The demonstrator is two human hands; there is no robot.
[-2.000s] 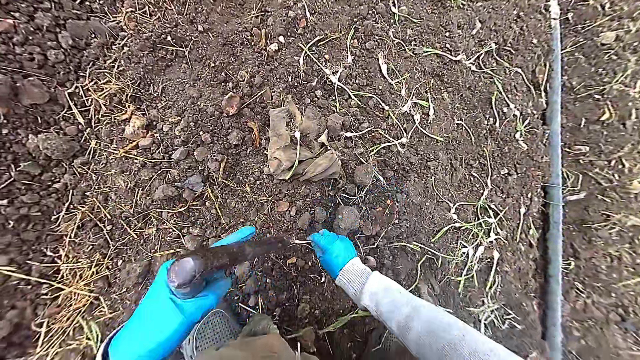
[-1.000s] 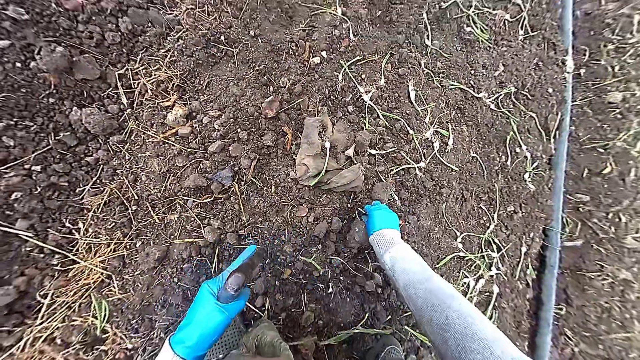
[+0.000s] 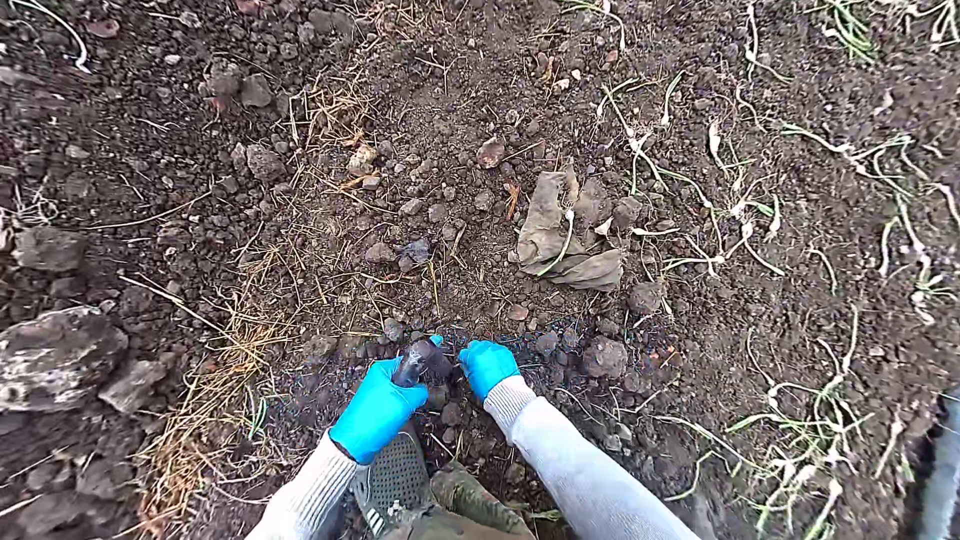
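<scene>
My left hand (image 3: 381,409), in a blue glove, is closed around the dark handle (image 3: 414,363) of a tool whose far end I cannot make out against the soil. Just to its right, my right hand (image 3: 486,367), also gloved in blue, is at the soil with its fingertips pointing down and left; whether it holds anything is hidden. Ahead of the hands lies a crumpled brown cloth-like scrap (image 3: 553,232) with a small bulb seedling (image 3: 567,234) on it. Uprooted seedlings with white bulbs and green leaves (image 3: 637,142) are scattered at the right.
A shoe (image 3: 394,476) is below my left hand. Large clods or rocks (image 3: 60,358) lie at the left, beside dry straw (image 3: 217,397). More pulled seedlings (image 3: 806,442) lie at the lower right, near a grey pipe or hose (image 3: 942,472). Stones and clods dot the soil.
The view has shifted left. My right hand has moved left, close to my left hand. The dark tool, seen lengthwise two seconds ago, now shows mostly its handle end.
</scene>
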